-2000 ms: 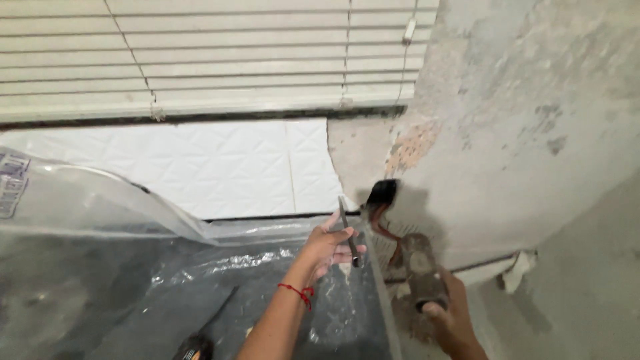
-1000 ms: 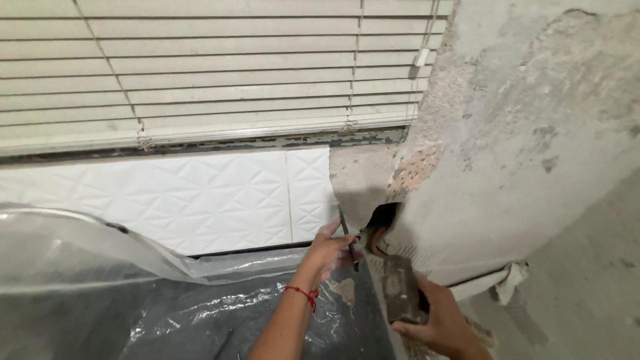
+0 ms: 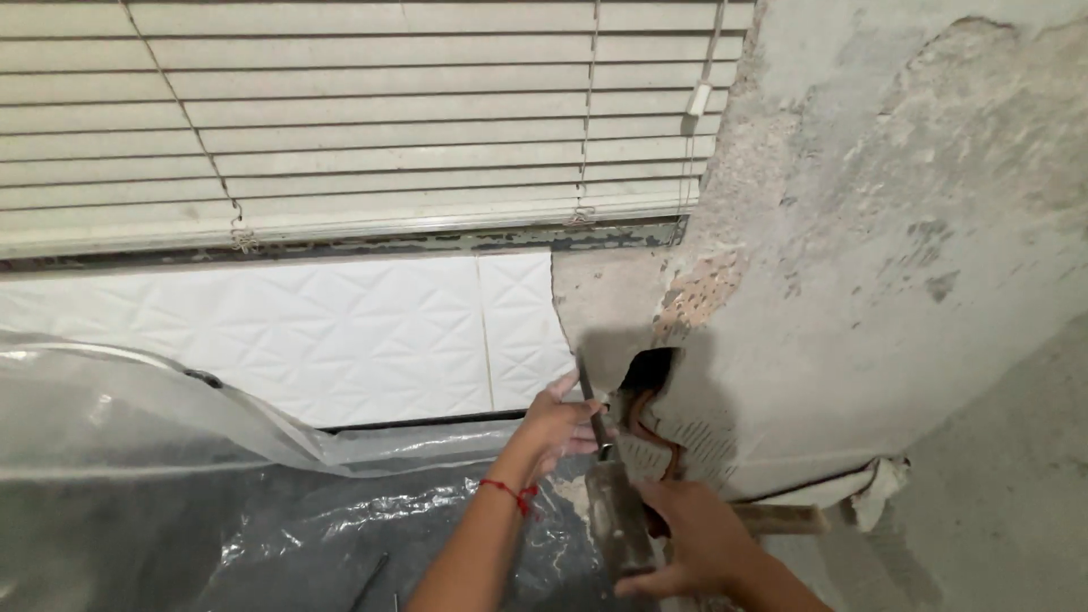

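Note:
My left hand (image 3: 561,425), with a red string bracelet on its wrist, grips a slim metal chisel (image 3: 593,406). The chisel's upper tip lies at the broken right edge of the white embossed wall tiles (image 3: 374,331). My right hand (image 3: 693,540) holds a worn, blocky hammer (image 3: 622,518), whose head is at the lower end of the chisel. Whether the two touch is hard to tell. Right of the chisel, a dark hole (image 3: 653,370) opens in the wall, with a brownish pipe or conduit (image 3: 667,442) running down from it.
White venetian blinds (image 3: 382,110) hang above the tiles. Clear plastic sheeting (image 3: 170,408) covers the dark surface below, where a thin dark tool (image 3: 370,582) lies. Bare, patchy plaster wall (image 3: 850,255) stands at the right, with torn white material (image 3: 880,493) low down.
The hammer in my right hand has moved left, from beside the chisel to its lower end. My left hand still holds the chisel at the tile edge.

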